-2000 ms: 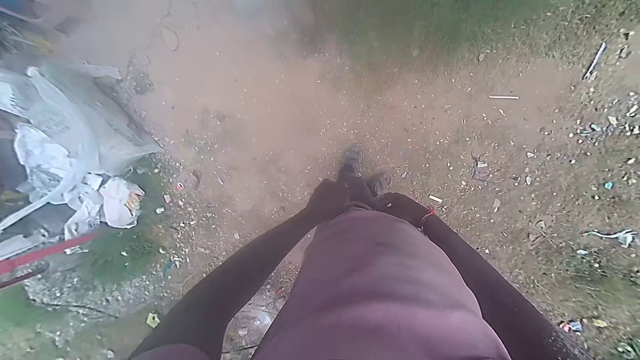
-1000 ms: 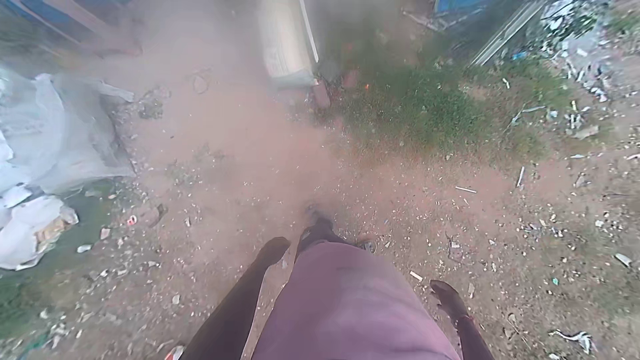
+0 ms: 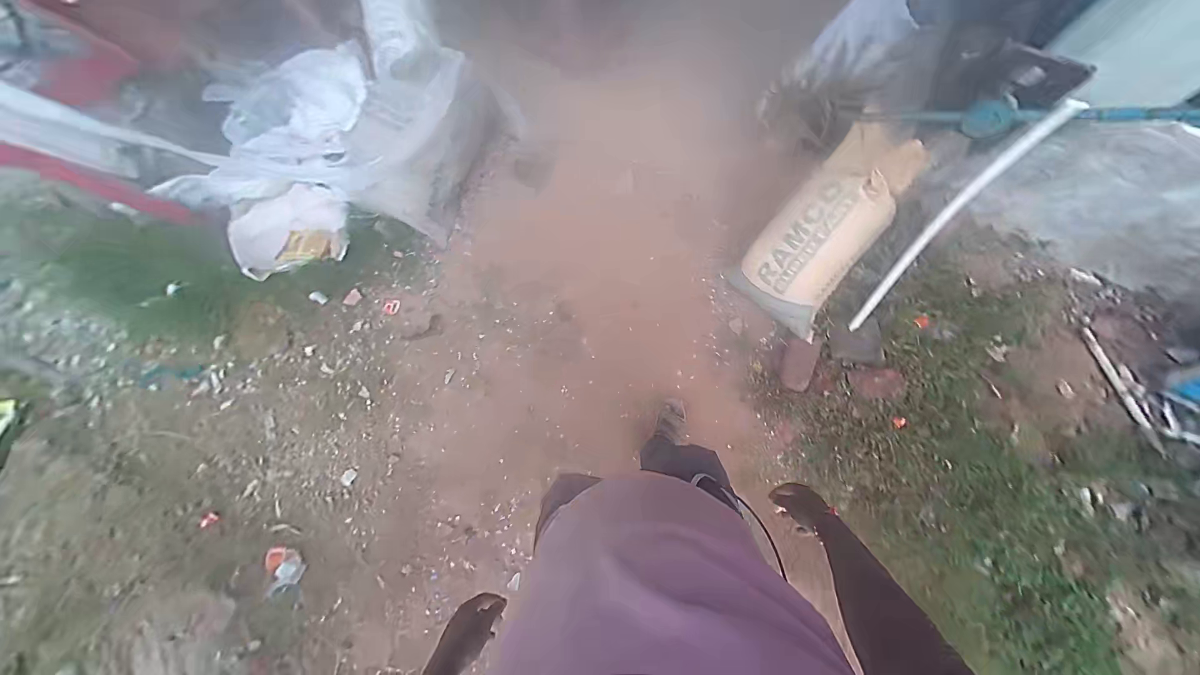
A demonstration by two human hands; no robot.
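My left hand [image 3: 473,621] hangs low at the left of my purple shirt [image 3: 647,572], over littered dirt, with nothing seen in it. On the other side, away from the shirt, my right hand [image 3: 802,506] hangs with a red band at the wrist; its fingers look loosely curled and nothing shows in them. A thin dark cable [image 3: 767,534] loops down between the shirt and my right arm. One shoe [image 3: 671,417] is on the dusty ground ahead of my dark trousers.
A printed cement sack [image 3: 820,225] lies ahead on the right, beside a white pipe [image 3: 966,216] and brick pieces [image 3: 799,364]. White plastic sheeting [image 3: 403,141] lies heaped ahead on the left. A bare dirt path [image 3: 600,281] runs between them. A blue pipe [image 3: 1125,114] crosses at the upper right.
My hands were together in front of my waist two seconds ago and are now apart at my sides. The view has moved forward and turned, bringing the sack fully into sight.
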